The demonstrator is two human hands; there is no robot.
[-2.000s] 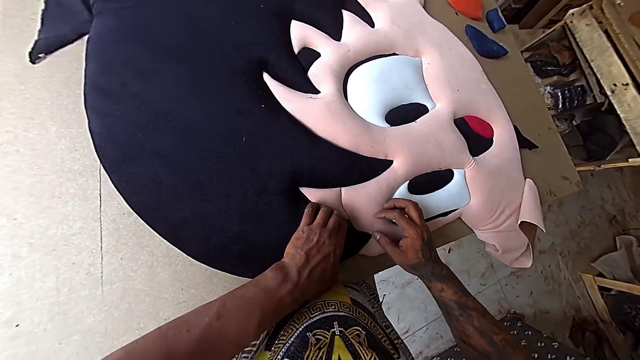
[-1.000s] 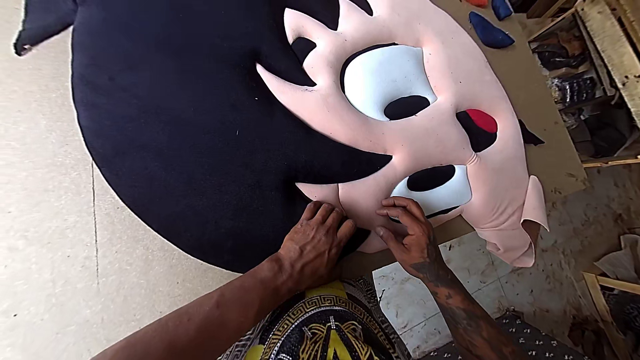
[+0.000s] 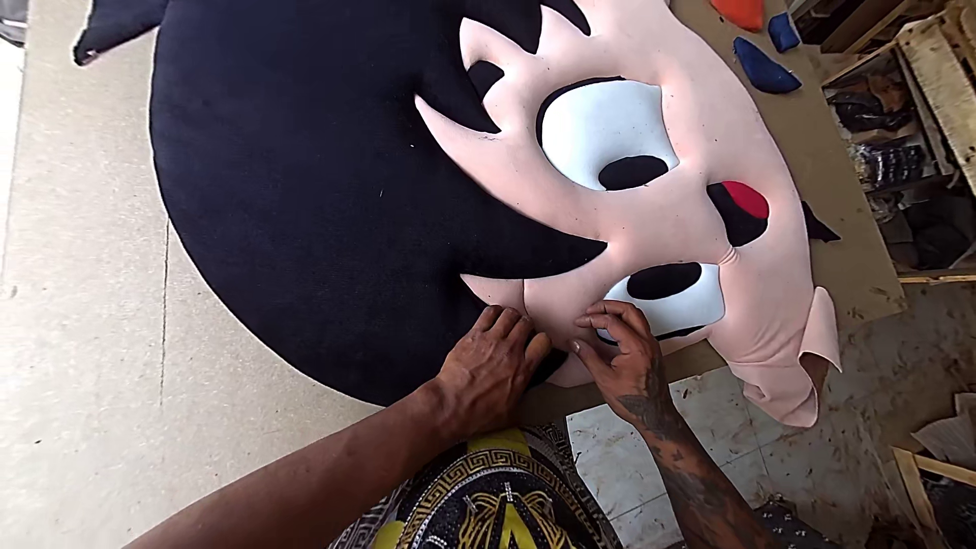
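Observation:
A large padded fabric cartoon face (image 3: pixel 564 175) in pink lies on a board, joined to a broad black hair piece (image 3: pixel 305 183). It has white eyes with black pupils and a red and black mouth (image 3: pixel 741 212). My left hand (image 3: pixel 492 366) presses on the edge where the black hair meets the pink fabric, its fingers bent and their tips hidden. My right hand (image 3: pixel 621 347) is beside the lower eye (image 3: pixel 686 297), fingers curled with a gap between thumb and fingertips; whether it pinches the fabric cannot be told.
The brown board (image 3: pixel 84 305) carries a pencil line. Blue pieces (image 3: pixel 765 67) and an orange piece (image 3: pixel 740 11) lie at the top right. Wooden crates (image 3: pixel 934 91) with dark materials stand at the right. A loose pink flap (image 3: pixel 823 328) hangs over the board's edge above the tiled floor (image 3: pixel 724 419).

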